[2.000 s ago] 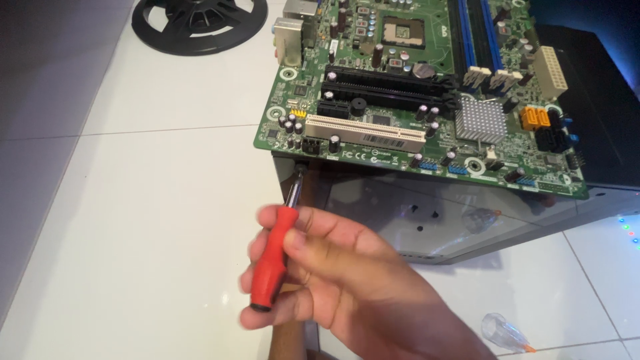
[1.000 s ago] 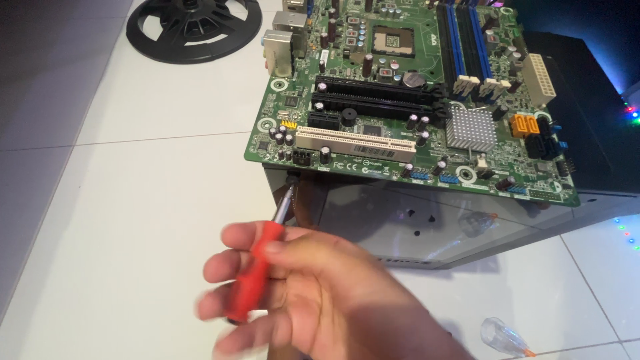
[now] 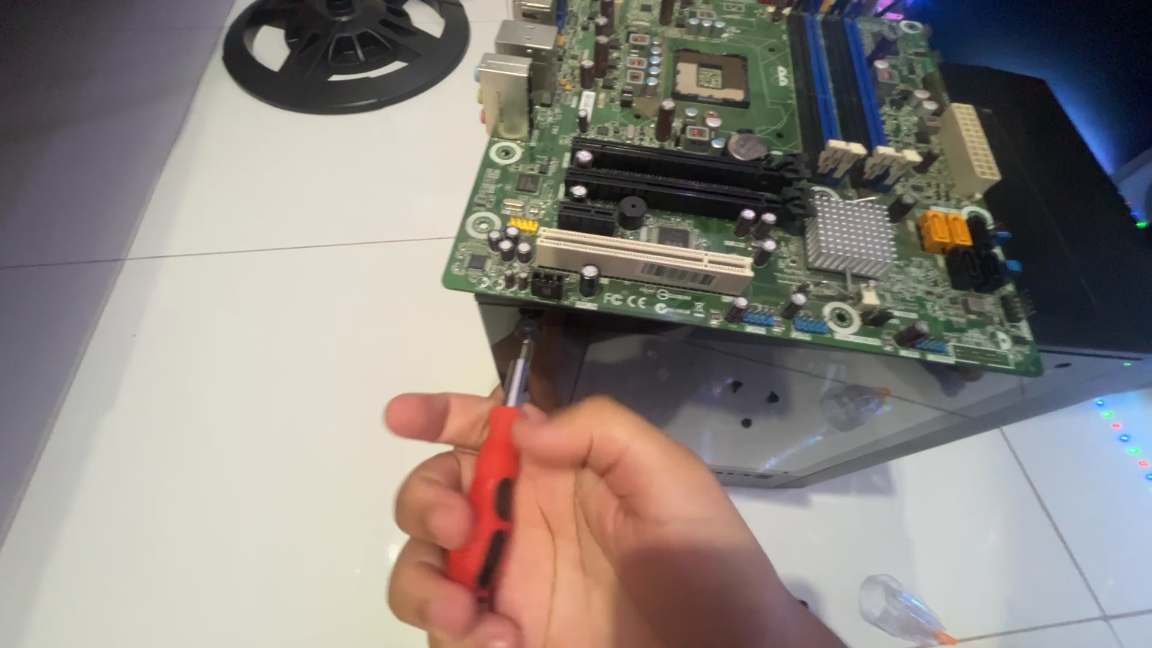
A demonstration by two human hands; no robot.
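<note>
My right hand (image 3: 576, 504) holds a screwdriver with a red and black handle (image 3: 490, 504), its palm turned up toward the camera. The metal shaft points up to a dark round fastener (image 3: 529, 324) at the near-left corner of a black computer case's glossy side panel (image 3: 648, 387). A green motherboard (image 3: 702, 310) rests on the case, its edge overhanging just above the fastener. It bears a bare processor socket, blue and black memory slots and a silver heatsink (image 3: 849, 236). My left hand cannot be made out.
A black slotted round base (image 3: 351, 63) stands on the white tiled floor at the upper left. Several small dark screws (image 3: 746, 422) show at the glossy panel. A clear plastic piece with an orange tip (image 3: 900, 612) lies at the lower right, below small coloured lights.
My right hand has stayed on the screwdriver, its fingers shifting from spread and blurred to more curled around the handle. The motherboard and case look unchanged.
</note>
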